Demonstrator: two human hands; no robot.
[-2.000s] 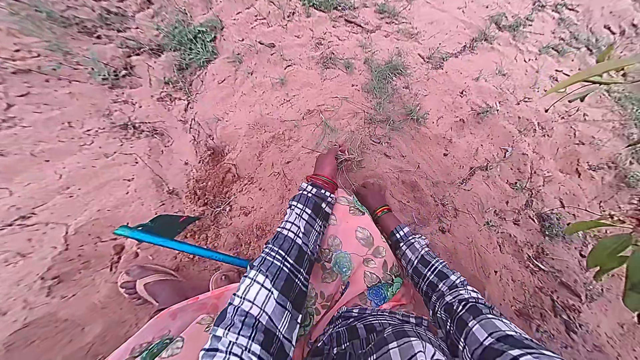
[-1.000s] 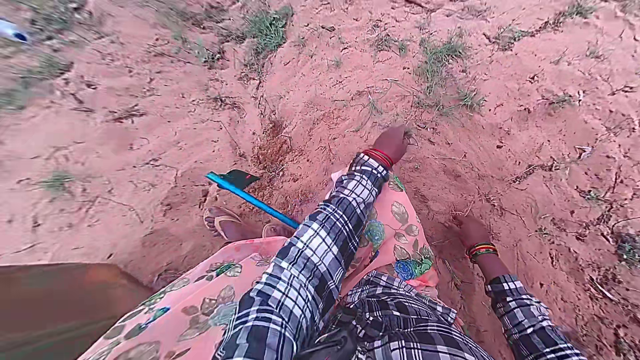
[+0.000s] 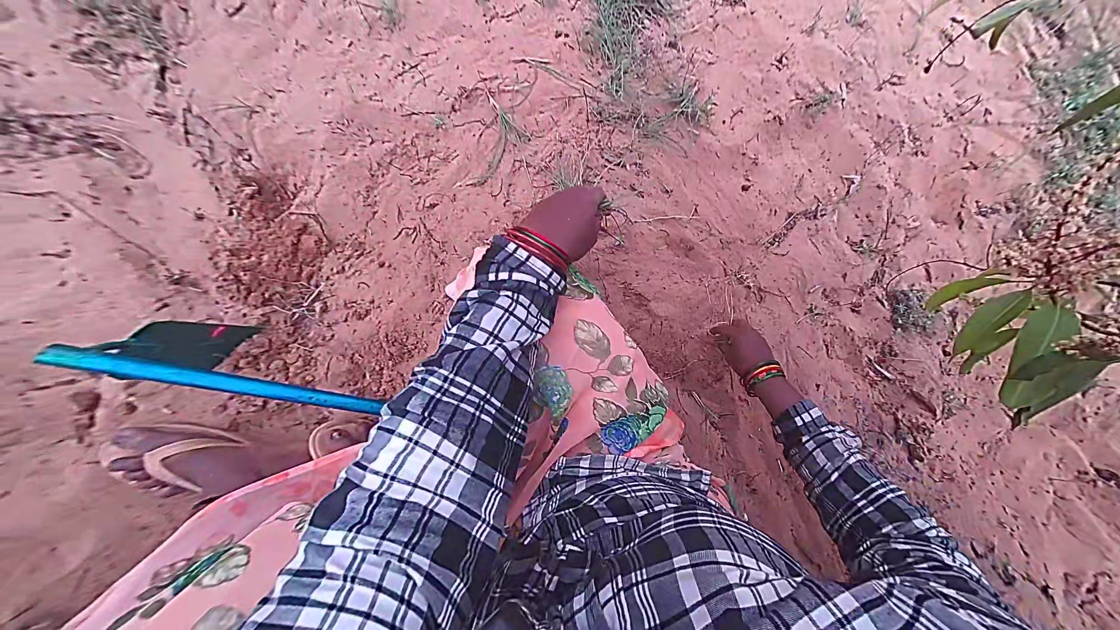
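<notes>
My left hand [image 3: 567, 220], with red and green bangles at the wrist, is closed on a small bunch of grass [image 3: 611, 210] just above the reddish soil. Lower and to the right, my right hand [image 3: 742, 347] is down at the soil, fingers bent near thin dry stems [image 3: 729, 302]; whether it grips them is unclear. A hoe with a blue handle [image 3: 219, 380] and a dark blade [image 3: 188, 344] lies to the left, its handle end hidden behind my left sleeve. My floral pink skirt [image 3: 604, 359] spreads between my arms.
My sandaled foot [image 3: 188, 459] is beside the hoe. Loose dug soil [image 3: 271, 254] lies beyond the blade. Grass tufts [image 3: 617, 44] grow ahead. A leafy branch [image 3: 1046, 328] reaches in from the right.
Two seconds ago my hands were close together; my right hand has since moved away to the right and down to the soil. The view has shifted about.
</notes>
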